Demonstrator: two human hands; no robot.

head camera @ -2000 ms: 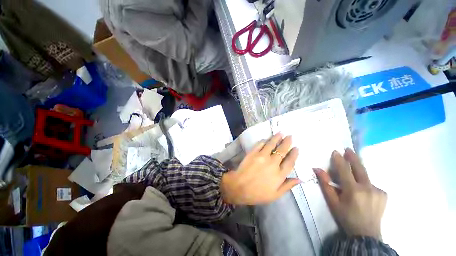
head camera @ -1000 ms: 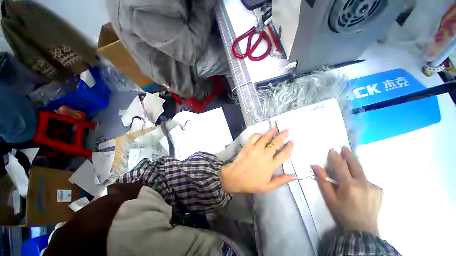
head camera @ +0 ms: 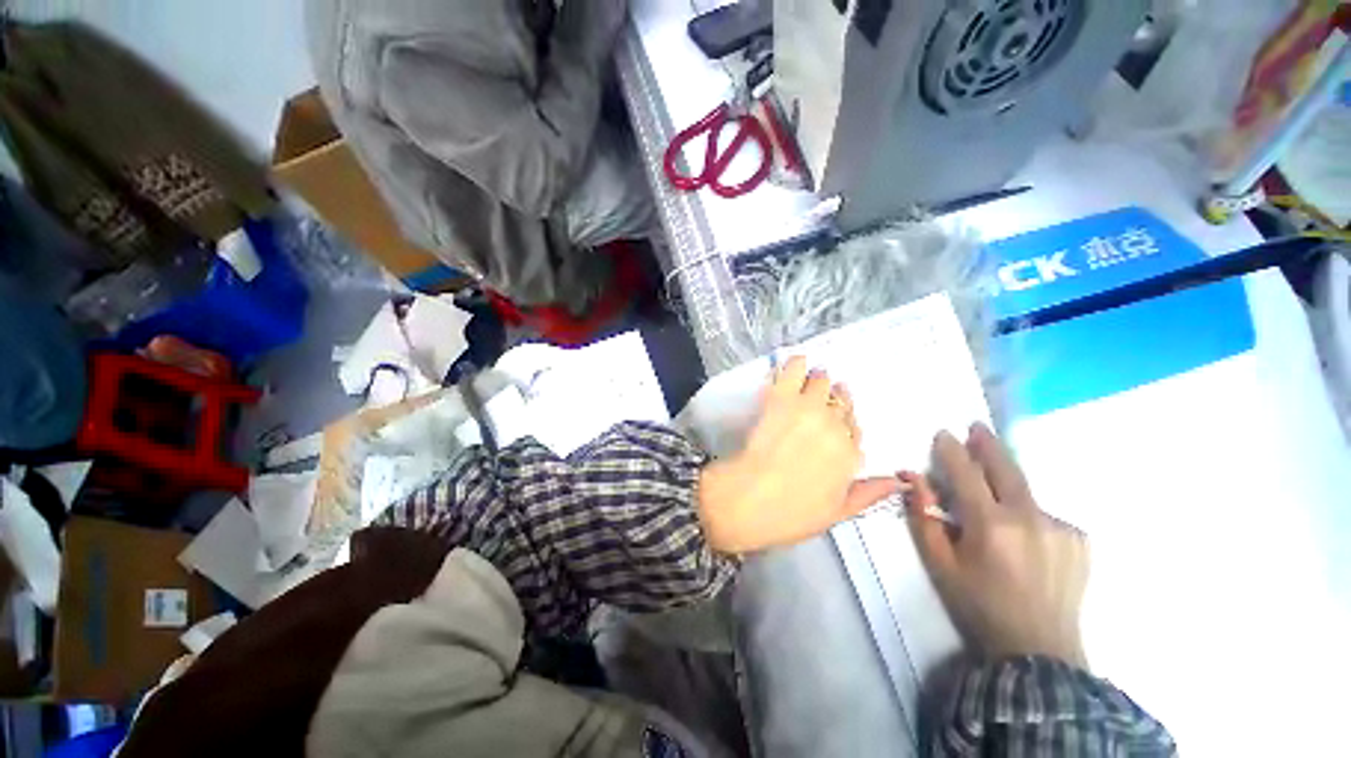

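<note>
A white panel (head camera: 926,370) lies flat on the table. Long grey-white fur (head camera: 874,274) shows beyond its far edge and right side. Pale grey fabric (head camera: 808,637) hangs over the table's near-left edge towards the lap. My left hand (head camera: 793,467) lies on the panel's left part, fingers pointing away, thumb reaching right. My right hand (head camera: 1000,555) is bent on the panel's right part, with a small thin white thing between thumb and fingers; I cannot tell what it is. The two thumbs are close together over a thin line across the panel.
Red-handled scissors (head camera: 719,153) lie at the table's far left, beside a grey machine housing (head camera: 963,119). A blue JACK mat (head camera: 1133,319) is right of the fur, with a dark strap across it. Left are a person in grey (head camera: 474,133), a red stool (head camera: 163,422) and papers (head camera: 585,388).
The view has shifted slightly, moving the table things left in the picture. My left hand has turned and its thumb is nearer the right thumb. The panel stays in place.
</note>
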